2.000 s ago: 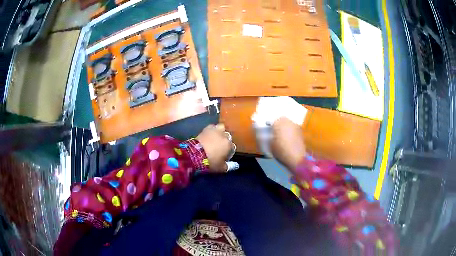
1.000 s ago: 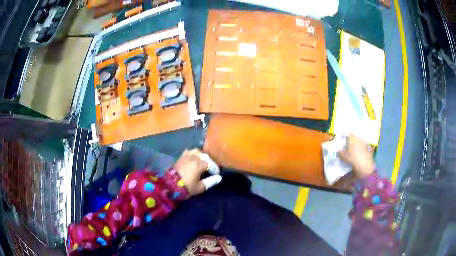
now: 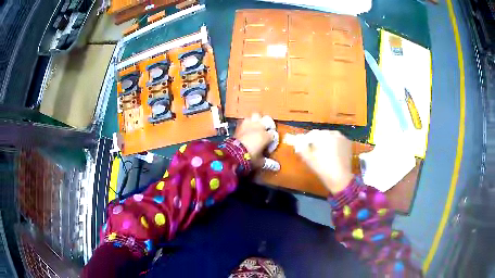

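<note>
My left hand (image 3: 257, 139), with white coverings on its fingertips, is over the left end of the plain orange-brown base board (image 3: 304, 176). Whether it holds anything cannot be seen. My right hand (image 3: 324, 154) is just right of it, above the same board, its white-covered fingertips pointing at my left hand; it is blurred and its grip is unclear. A white cloth or paper (image 3: 386, 167) lies on the board's right part. The slotted orange-brown board (image 3: 298, 70) lies behind. The fixture (image 3: 168, 133) on the left bears several dark moulded parts (image 3: 192, 61).
A yellow-orange knife (image 3: 413, 108) lies on white paper (image 3: 396, 70) at the right, beside a pale green strip (image 3: 388, 89). A brown panel (image 3: 76, 84) and dark parts in a tray (image 3: 68, 21) are at the left. A white tray edge (image 3: 336, 5) shows at the back.
My right hand has let go of the white cloth, which stays at the board's right, and has moved left to beside my left hand. My left hand has moved right onto the board.
</note>
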